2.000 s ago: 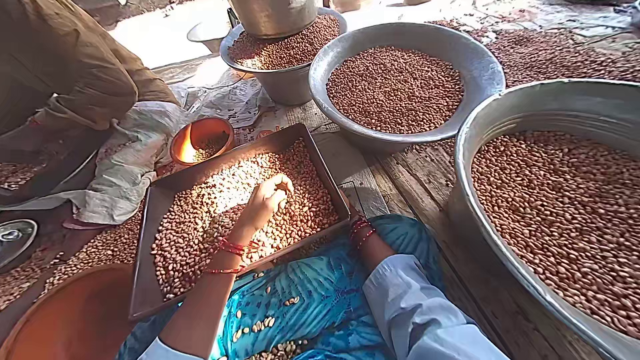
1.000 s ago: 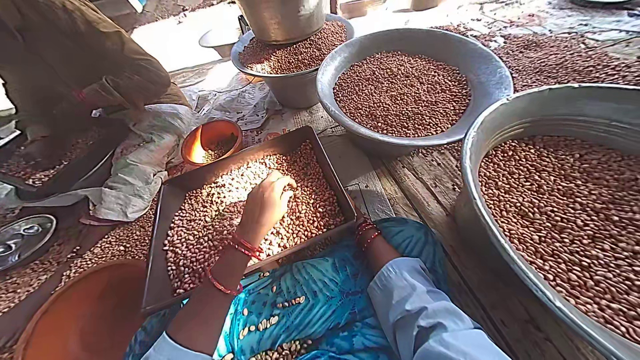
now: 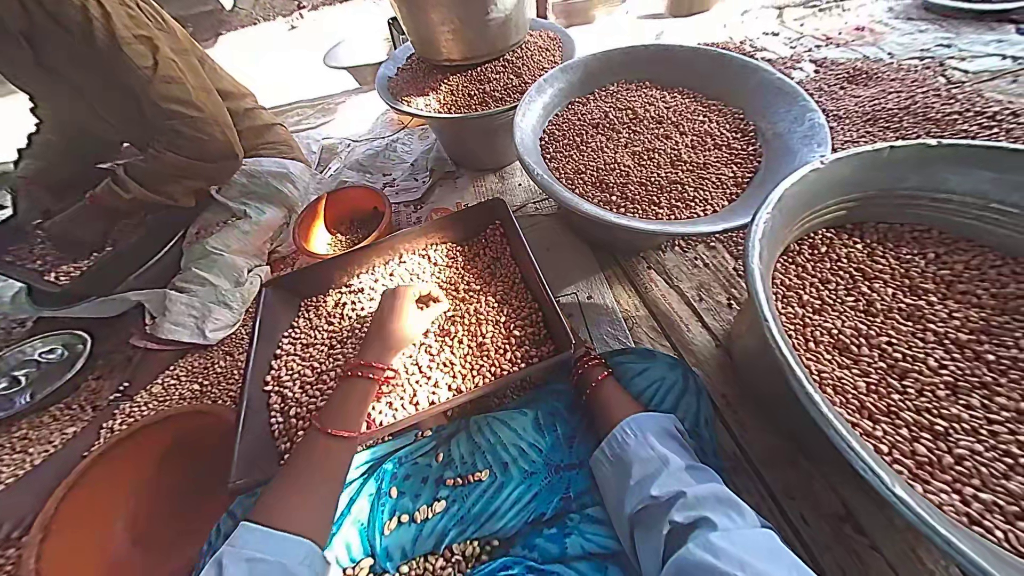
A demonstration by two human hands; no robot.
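A dark rectangular metal tray (image 3: 532, 264) full of light brown nuts or beans (image 3: 480, 320) lies tilted across my lap. Over the middle of these nuts is my left hand (image 3: 406, 316), its fingers curled with the fingertips together; whether anything is between them cannot be told. My right hand (image 3: 582, 356) is at the tray's near right corner, mostly hidden by the tray wall, so its hold is unclear. Loose nuts (image 3: 424, 512) rest on the blue patterned cloth over my lap. Just beyond the tray stands a small orange bowl (image 3: 342, 220) with some small pieces in it.
Metal basins (image 3: 808, 128) and a large metal tub (image 3: 768, 320) of reddish-brown nuts stand at the right and back. An orange basin (image 3: 136, 496) and a round metal plate (image 3: 44, 372) are at left. Another person (image 3: 144, 104) sits at upper left beside a dark tray (image 3: 152, 260).
My left hand stays over the nuts, with its fingers a little changed in pose. The other person's arm has shifted beside their tray.
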